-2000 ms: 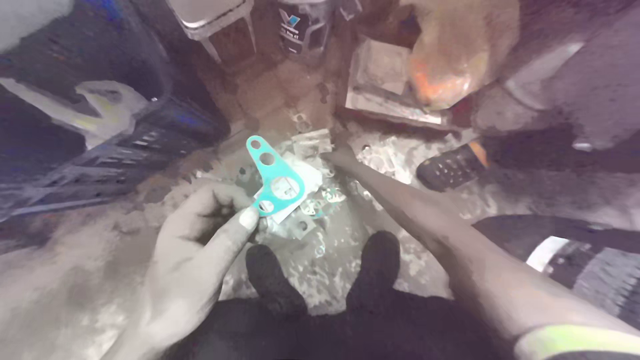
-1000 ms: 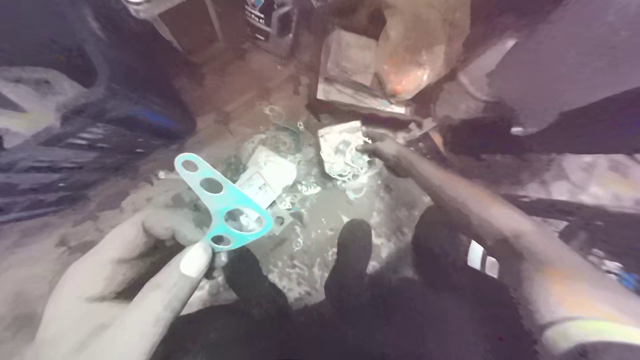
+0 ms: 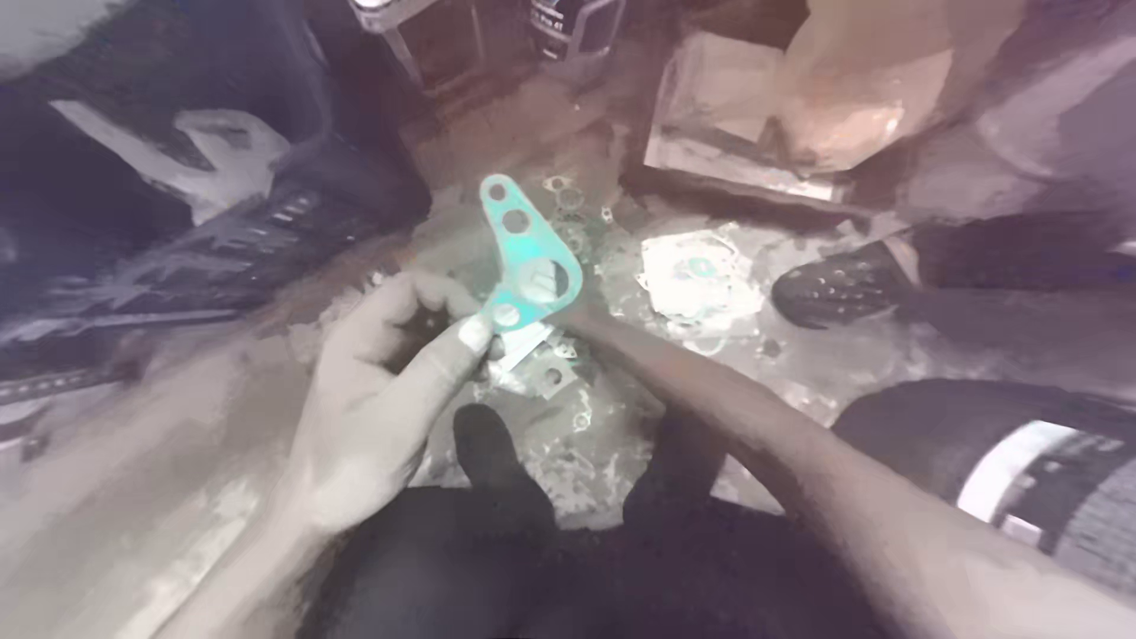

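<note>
My left hand (image 3: 390, 390) pinches a flat turquoise gasket (image 3: 528, 231) by its lower corner, between thumb and fingers. The gasket has several round holes, one of them large. My right arm reaches in from the lower right, and its hand (image 3: 568, 318) is mostly hidden behind the gasket, so I cannot tell what it holds. Just below the gasket, a white paper or packet (image 3: 524, 348) shows near that hand. A bright pile of pale flat gaskets (image 3: 697, 277) lies on the ground to the right. Small rings and a pale plate with a hole (image 3: 555, 376) are scattered below.
A dark plastic crate (image 3: 222, 257) stands at the left with a pale forked object (image 3: 204, 155) on it. An oil bottle (image 3: 568, 27) stands at the top. A box (image 3: 710, 98) holds a bag at the upper right. A dark shoe (image 3: 834, 284) and a tyre (image 3: 941, 426) are at the right.
One second ago my right hand was at the pale pile on the right; now it is behind the turquoise gasket. My left hand keeps hold of the gasket. The view has shifted.
</note>
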